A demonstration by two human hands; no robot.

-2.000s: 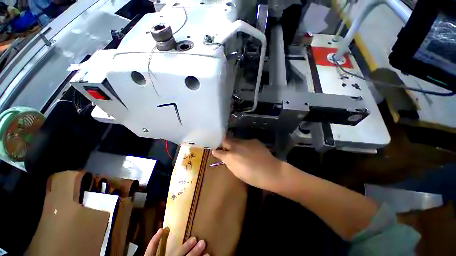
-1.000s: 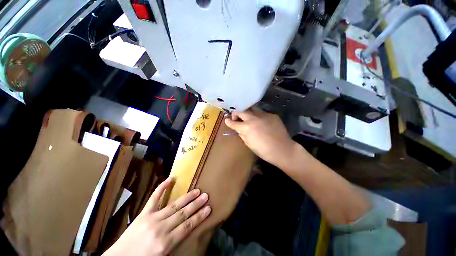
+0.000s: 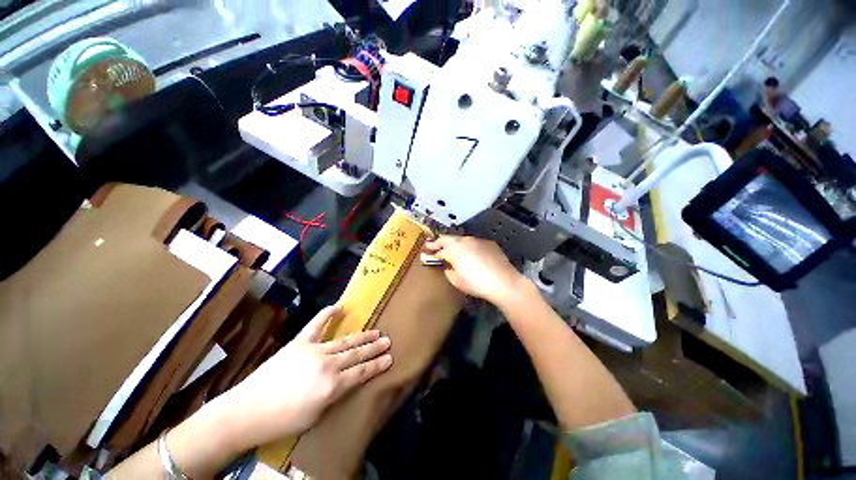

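Observation:
A brown panel (image 3: 410, 328) lies along the machine's narrow bed, beside and under a long yellow guide strip (image 3: 377, 272) with black handwriting. The strip runs out from the needle area under the white sewing head (image 3: 450, 155) marked "7". My left hand (image 3: 324, 375) lies flat across the strip and panel, thumb apart from the fingers, pressing from above. My right hand (image 3: 474, 267) is at the inner end of the strip, close to the needle area, fingers bent around a small metal tool (image 3: 432, 261). The fingertips partly hide the tool and panel edge.
A thick stack of brown panels (image 3: 103, 272) with white pieces between layers is at the left. A green-rimmed fan (image 3: 103, 84) is at the upper left. Red thread or wire (image 3: 305, 223) lies left of the head. A slide rail (image 3: 591, 246) and dark screen (image 3: 765, 217) are at the right.
The view has tilted up and drawn back, so the machine looks smaller. My left hand has come onto the strip and panel from the lower edge. My right hand stays by the needle area.

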